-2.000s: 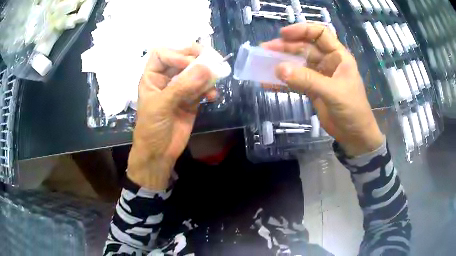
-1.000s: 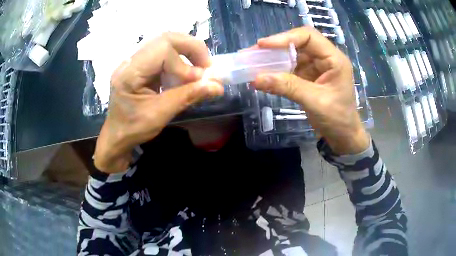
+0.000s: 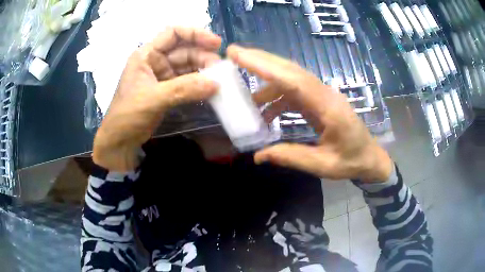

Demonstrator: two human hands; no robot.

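A clear plastic box with white inside (image 3: pixel 234 106) is tilted between my hands, blurred, its clear end low and to the right. My left hand (image 3: pixel 154 90) holds its upper left end with the thumb and fingers. My right hand (image 3: pixel 324 122) is around its right side, the index finger near the top and the thumb near the clear lower end; whether it presses on the box is hard to tell. The grooved parts tray (image 3: pixel 298 48) with white-ended rods lies behind my right hand. A pile of white paper (image 3: pixel 117 48) lies behind my left hand.
A tray with rows of white oblongs (image 3: pixel 425 64) is at the far right. A clear bag with cream-white blocks (image 3: pixel 38 68) is at the upper left. A ladder-like parts tray (image 3: pixel 7 133) is at the left edge. Stacked clear trays (image 3: pixel 37 234) are at the lower left.
White material at my left fingertips and the separate clear box have come together into one white-filled box. It has turned from roughly level to steeply tilted, and my right hand has opened wider around it.
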